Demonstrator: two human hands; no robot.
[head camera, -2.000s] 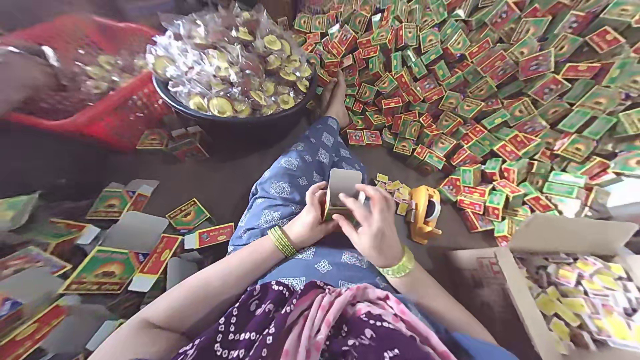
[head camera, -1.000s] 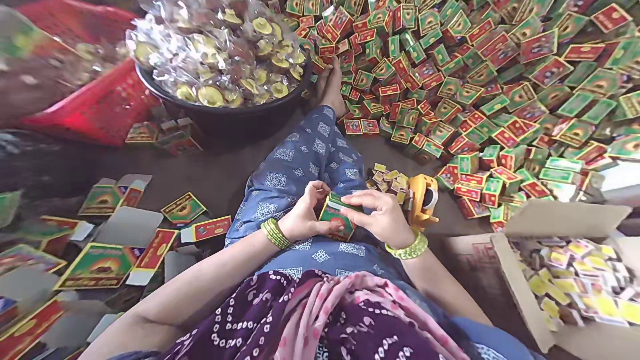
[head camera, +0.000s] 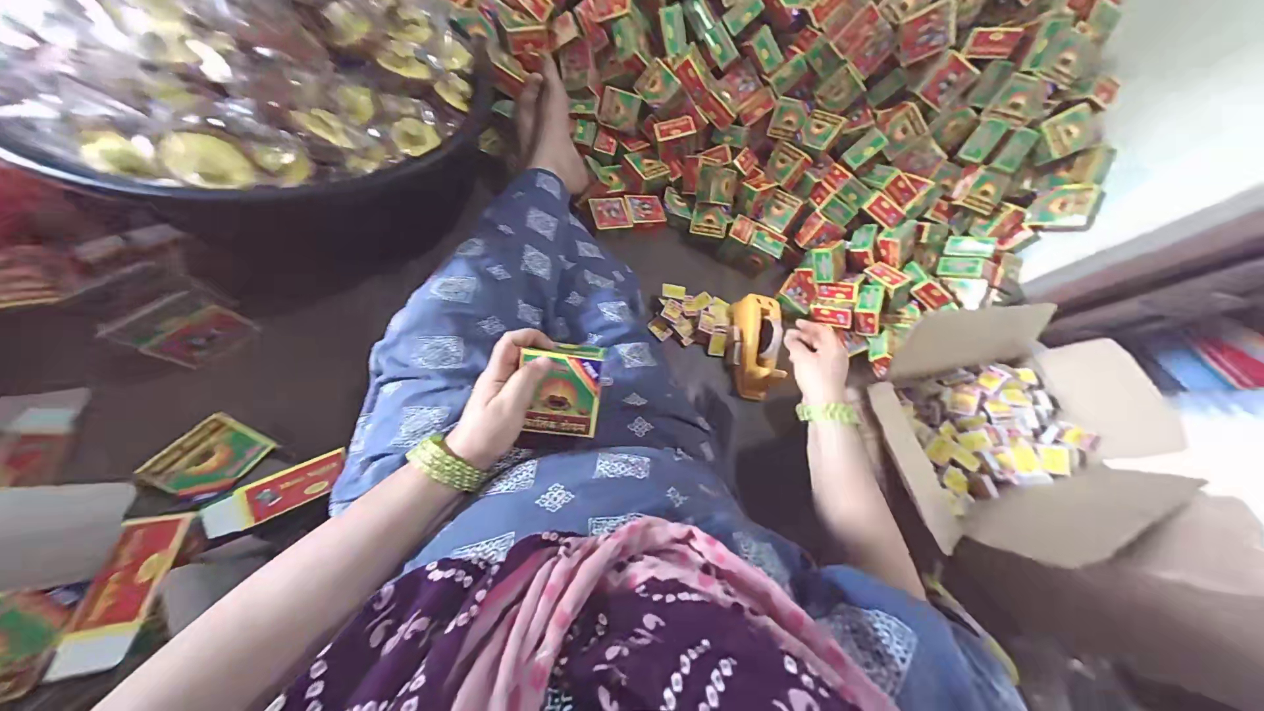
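My left hand (head camera: 504, 400) grips a closed green, red and yellow printed carton (head camera: 561, 393) by its left side, above my lap. Off to the right, my right hand (head camera: 818, 360) is beside a yellow tape dispenser (head camera: 755, 346) on the dark floor, its fingers close to the dispenser's right side. Whether those fingers hold a bit of tape cannot be seen. Small yellow-labelled pieces (head camera: 691, 314) lie in a little heap just left of the dispenser.
A large dark tub (head camera: 326, 212) of plastic-wrapped yellow items stands at upper left. Many filled-out cartons (head camera: 790, 148) are heaped ahead. An open cardboard box (head camera: 908, 444) of small yellow-labelled pieces stands at right. Flat and part-open cartons (head camera: 123, 573) lie at left.
The carton was open at the top two seconds ago and is now closed. My right hand has left it and moved right to the tape dispenser, while my left hand keeps hold.
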